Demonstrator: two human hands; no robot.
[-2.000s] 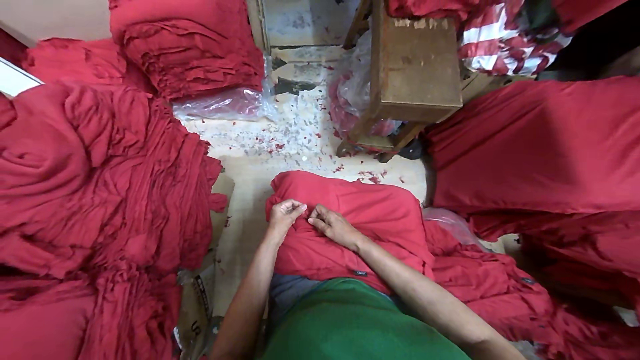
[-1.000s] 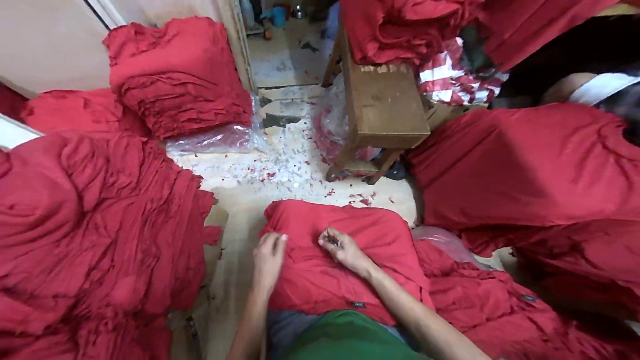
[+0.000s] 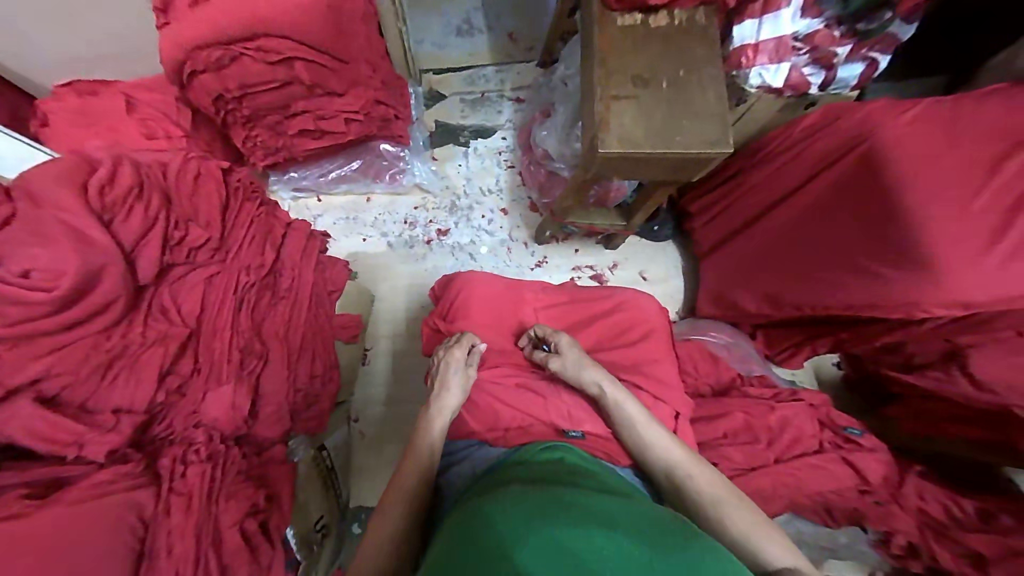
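Note:
Folded red cloth (image 3: 560, 312) lies across my lap, with a small dark label (image 3: 574, 434) near its lower edge. My left hand (image 3: 456, 368) rests at the left part of the cloth, thumb and fingertips close together; whether it pinches the fabric cannot be told. Over the middle of the cloth is my right hand (image 3: 556, 352), its fingers curled around a small dark object, too small to name. A gap of red cloth separates the two hands.
Heaps of red cloth stand at the left (image 3: 160, 304) and upper left (image 3: 296, 80). Beyond my lap is a wooden stool (image 3: 664, 96). Draped red fabric (image 3: 864, 216) fills the right side. Red scraps litter the floor (image 3: 448, 216).
Two seconds ago my hands were close together over the cloth; now they are apart, the left one nearer the cloth's left edge.

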